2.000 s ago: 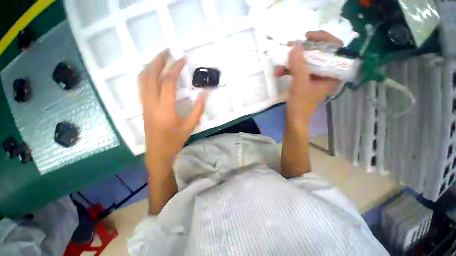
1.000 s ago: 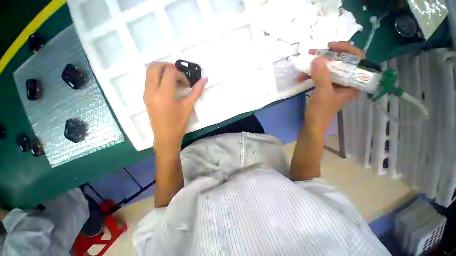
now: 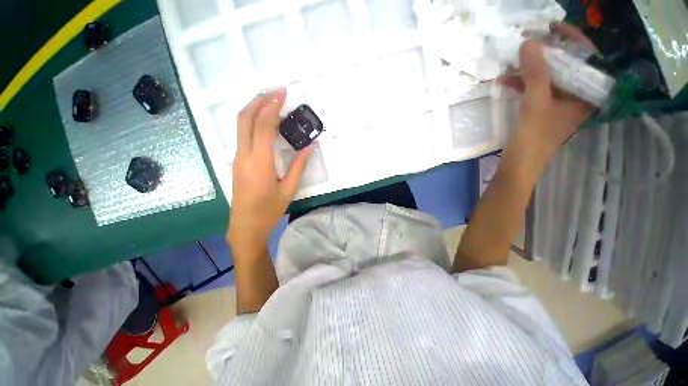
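Observation:
A glossy black rounded-square housing (image 3: 301, 127) is over the white blister tray (image 3: 362, 83), between the thumb and fingers of my left hand (image 3: 264, 154). The thumb is at its lower edge and the fingers at its left side. My right hand (image 3: 547, 94) is blurred and holds the glue syringe (image 3: 579, 75), a white-labelled barrel, at the tray's right side. A green adapter (image 3: 625, 92) sits on the barrel's rear end, with a pale air hose (image 3: 664, 143) trailing from it. The syringe's needle cannot be made out.
Several black housings lie on the silvery bubble wrap sheet (image 3: 113, 181) and green bench (image 3: 121, 245) at left. A crumpled tissue heap (image 3: 483, 34) covers the tray's upper right. Upright white trays (image 3: 581, 203) stand at right. Another person's pale sleeve (image 3: 83, 317) and a red stool (image 3: 162, 332) are lower left.
The housing lay flat on the tray, was then held tilted in my left hand, and now is turned with its face up. My right hand and syringe have moved right and up.

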